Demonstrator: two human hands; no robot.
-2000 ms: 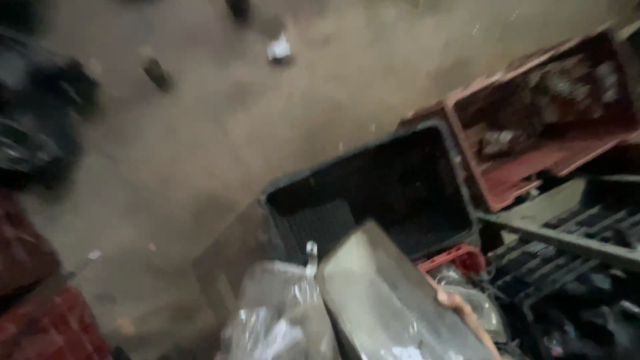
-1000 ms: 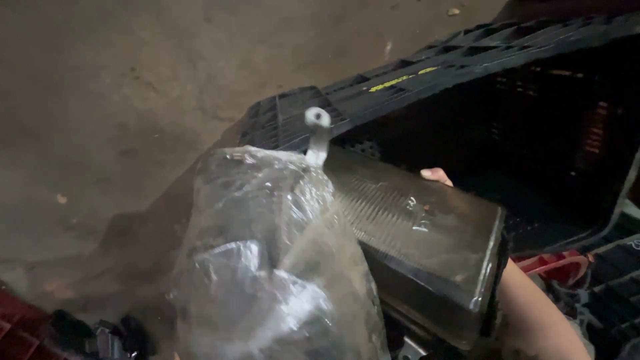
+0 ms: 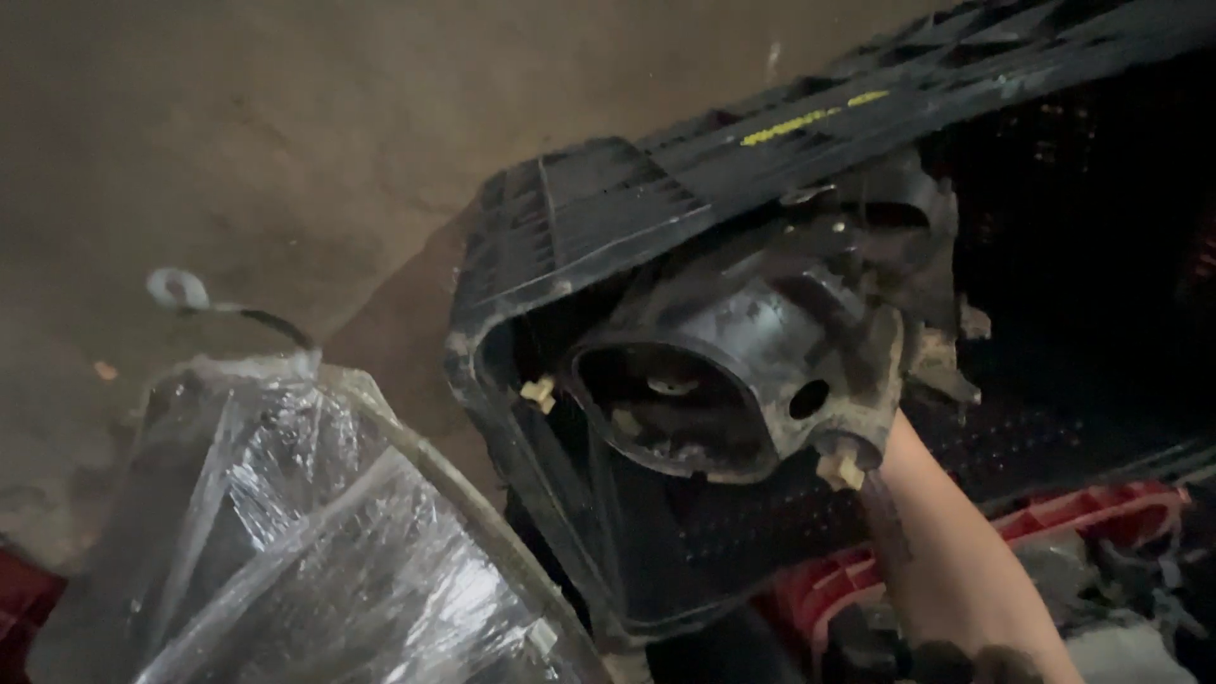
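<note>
A black plastic vehicle headlamp, its back side with a large oval opening facing me, is tilted inside the near end of a black plastic crate. My right forearm comes up from the lower right to the headlamp's underside; the hand holding it is hidden behind the housing. Pale yellowish fittings stick out from the headlamp's edges. At the lower left is a lamp-like part wrapped in clear plastic film, with a ring-ended tab at its top. My left hand is not in view.
The crate's ribbed rim, with a yellow mark, runs to the upper right. Below the crate lie a red plastic rim and assorted dark and clear parts. Bare floor lies beyond, and a red object is at the left edge.
The headlamp in my right hand has turned from its ribbed lens side to its back side and is now inside the crate. It has moved apart from the wrapped part.
</note>
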